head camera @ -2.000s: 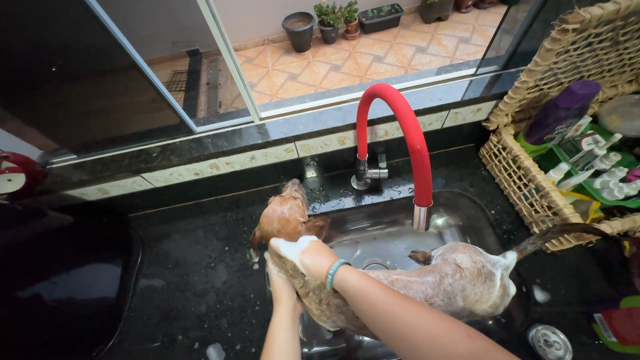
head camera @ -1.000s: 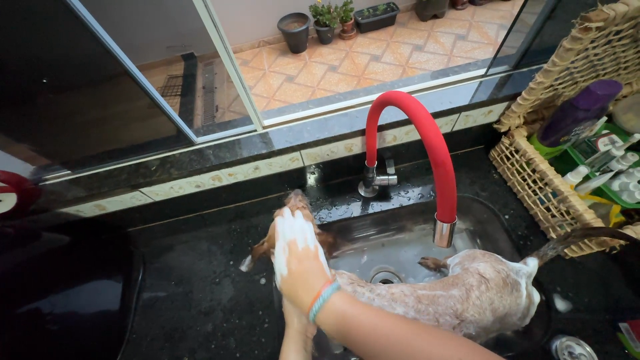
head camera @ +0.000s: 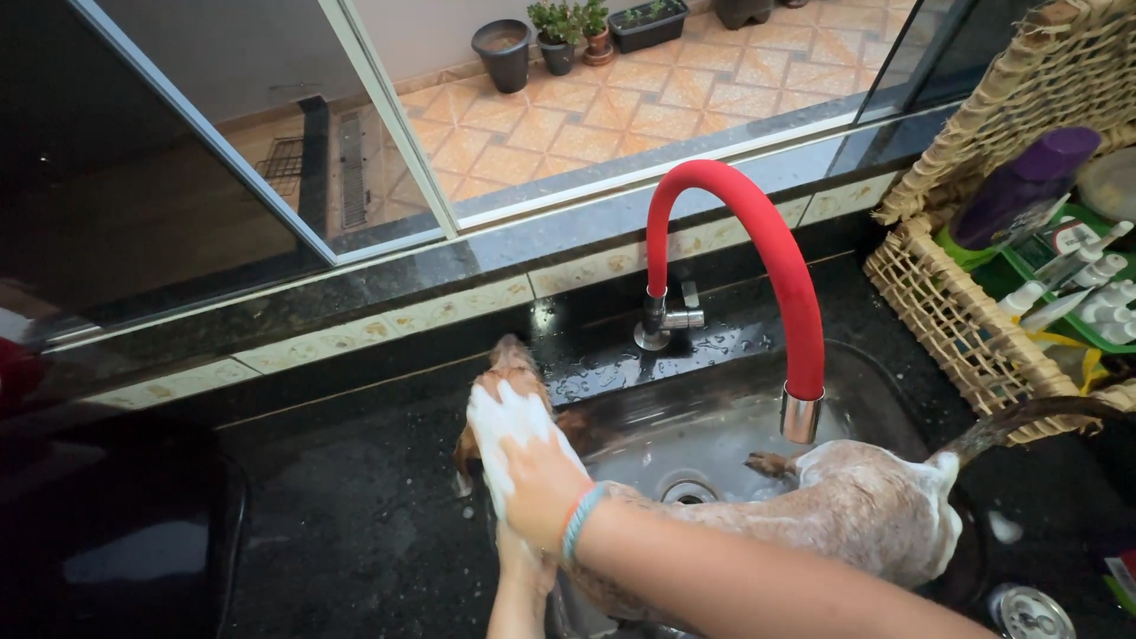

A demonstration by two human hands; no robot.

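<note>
A wet, soapy dog (head camera: 852, 506) with a brown head and speckled pale body stands in the metal sink (head camera: 874, 382), its head over the black stone counter. Lather covers my right hand (head camera: 524, 461), which lies flat on the back of the dog's head, fingers towards the muzzle. A blue and orange band circles that wrist. Lower down, my left hand (head camera: 525, 555) is at the dog's neck, its fingers mostly hidden under the right hand. The red flexible faucet (head camera: 790, 293) arches over the sink, with no water seen coming out.
On the right an open wicker basket (head camera: 976, 328) holds a purple bottle (head camera: 1025, 191) and several small bottles. A can (head camera: 1031, 612) stands at the lower right. Behind the faucet runs the window frame (head camera: 621, 191); a shiny black object (head camera: 124, 532) is at the left.
My right hand has moved from the dog's neck up onto the top of its head. The dog's head, seen uncovered earlier, is now largely under that hand.
</note>
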